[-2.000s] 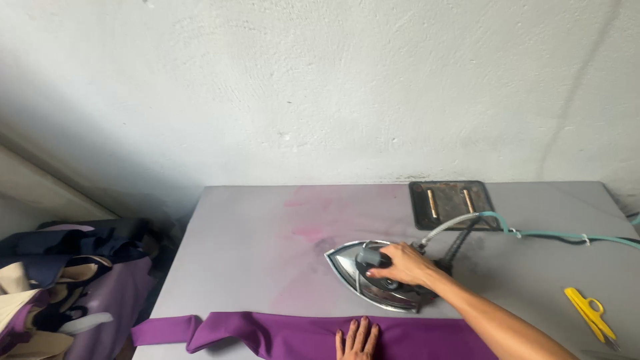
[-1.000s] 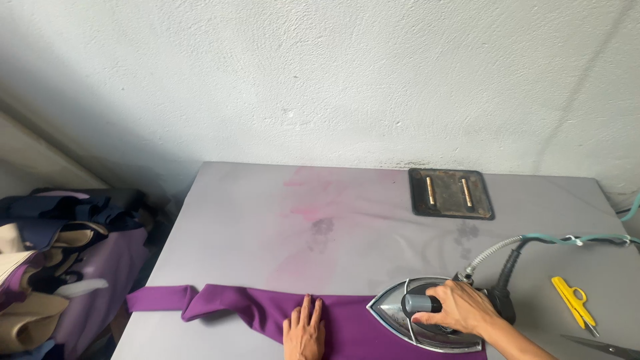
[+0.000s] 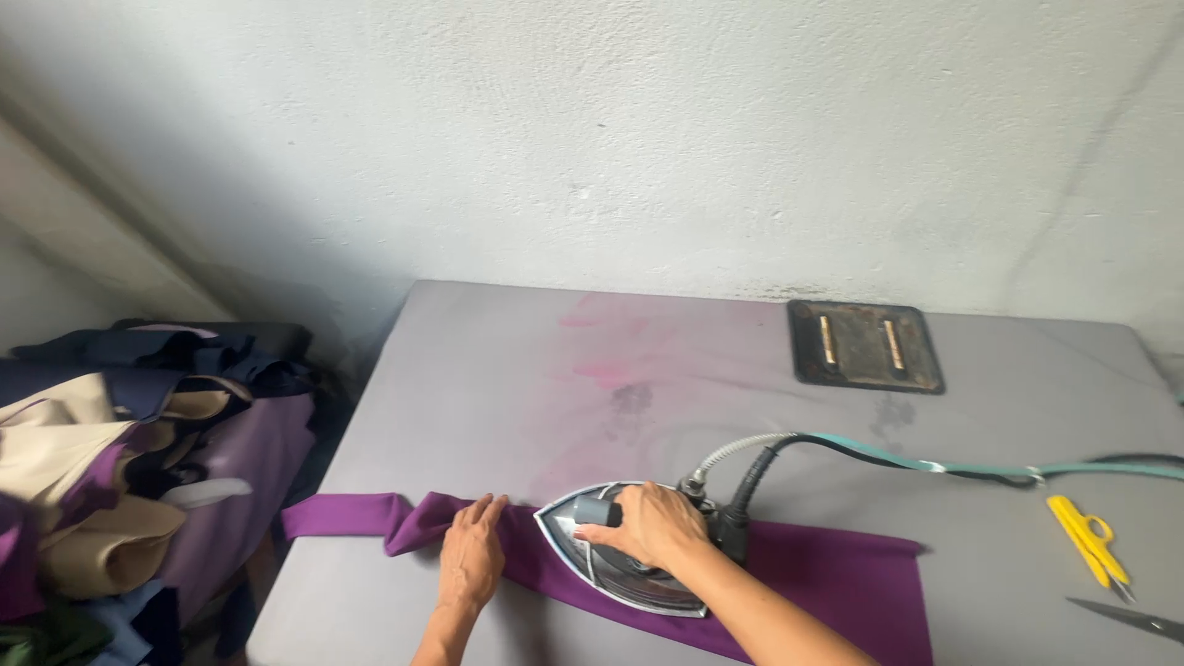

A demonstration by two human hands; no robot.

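A long strip of purple fabric (image 3: 832, 583) lies along the near part of the grey padded ironing table (image 3: 462, 370). My right hand (image 3: 652, 527) grips the handle of a steam iron (image 3: 620, 564), whose soleplate rests on the fabric with its tip towards the left. To the left of the iron, my left hand (image 3: 474, 546) lies on the fabric with its fingers spread a little, pressing it. Left of that hand the strip is bunched into a fold, and its narrow end lies near the table's left edge. The palm sides of both hands are hidden.
A metal iron rest (image 3: 867, 347) lies at the back by the wall. A hose and cable (image 3: 888, 458) run right from the iron. Yellow thread snips (image 3: 1091, 546) and a dark scissor blade (image 3: 1124, 617) lie at the right. Fabric pieces (image 3: 102, 444) are piled at the left.
One second ago the iron was farther right on the fabric; my right hand has moved it left, closer to my left hand. Two seconds ago it stood on the table beyond the fabric.
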